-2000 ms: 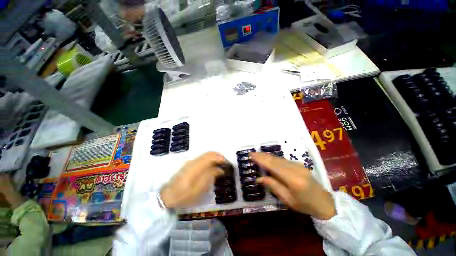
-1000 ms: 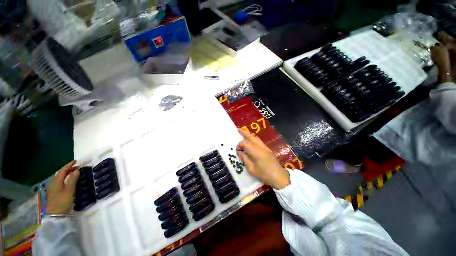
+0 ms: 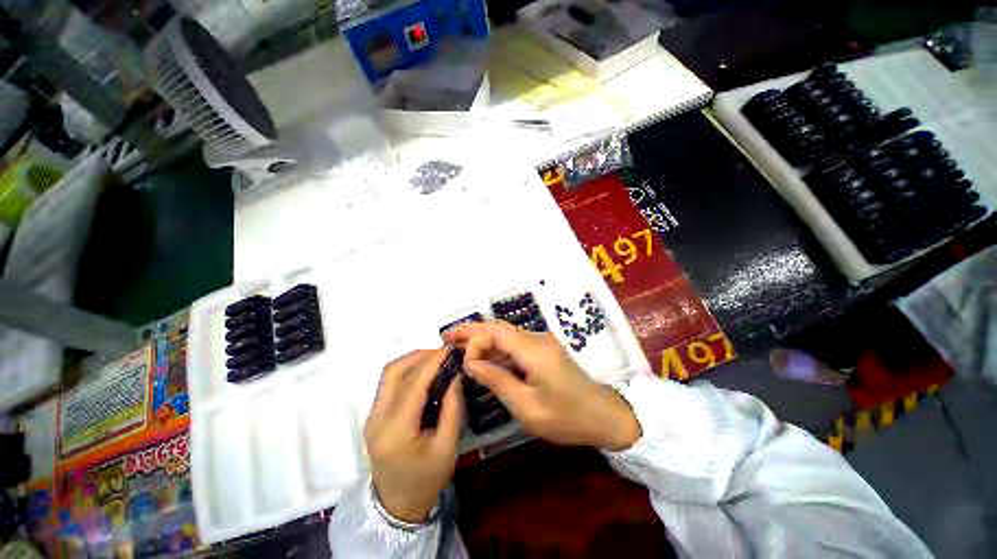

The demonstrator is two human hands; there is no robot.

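Observation:
My left hand (image 3: 411, 431) holds a glossy black plastic housing (image 3: 440, 395) upright over the near white tray (image 3: 361, 273). My right hand (image 3: 547, 388) touches the housing's upper end with its fingertips; whether a small part is pinched there cannot be told. Two rows of black housings (image 3: 273, 333) lie at the tray's left. More housings (image 3: 518, 310) lie in rows at its right, partly hidden by my hands. Loose tiny dark parts (image 3: 579, 320) are scattered at the tray's right end.
A greyish heap of small parts (image 3: 435, 176) lies beyond the tray. A desk fan (image 3: 213, 93), a blue control box (image 3: 415, 38) and papers (image 3: 623, 109) stand behind. At right are a red and black printed sheet (image 3: 629, 257) and another tray (image 3: 853, 257) of housings. A pale sleeve shows at far right.
My hands have come together from the tray's left side and the loose parts. My left hand now holds a housing. The camera view has shifted, moving the tray within the picture.

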